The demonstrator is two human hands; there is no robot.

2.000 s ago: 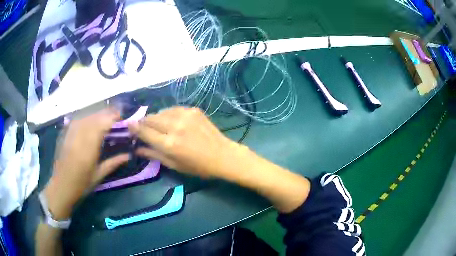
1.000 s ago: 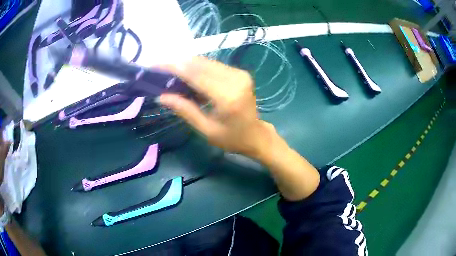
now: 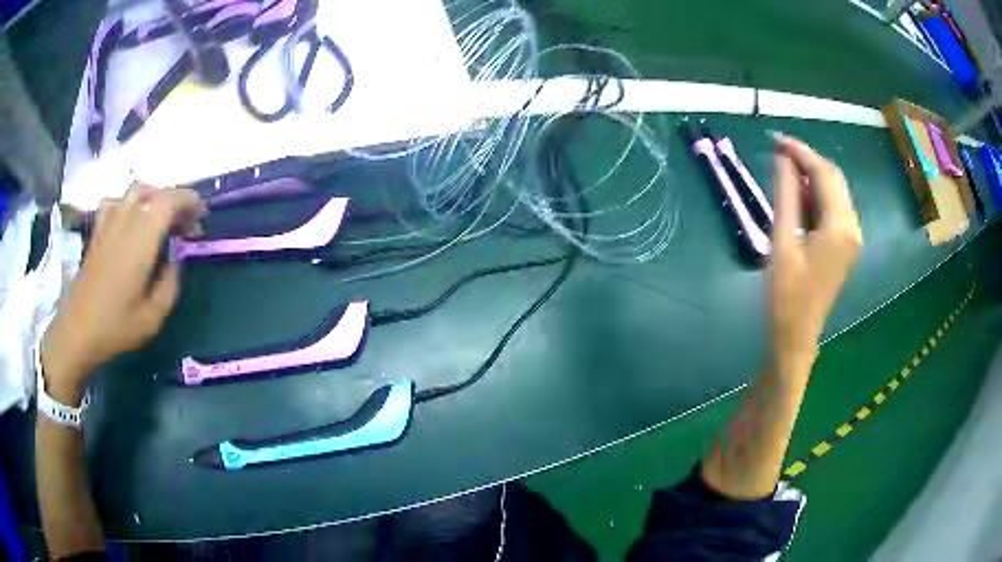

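Note:
A blue-and-black pen lies nearest me, a pink-and-black pen beyond it. Both have black cables at the rear. Farther up lies another pink pen, with a darker pink-and-black one behind it. My left hand is at their front ends, fingers bent; whether it grips one is unclear. My right hand is raised at the upper right, beside two pink-and-black pens lying close together. It hides their surroundings, and its grip is unclear.
Clear filament coils spread past the pens. A white board at upper left bears black-handled scissors and pink-and-black tools. A white cloth is at the left edge, a cardboard box at far right.
My right hand has moved from near the board, where it held a dark pen-like thing, to the upper right. A pen now lies close beside the first set-aside one. My left hand is back at the pens.

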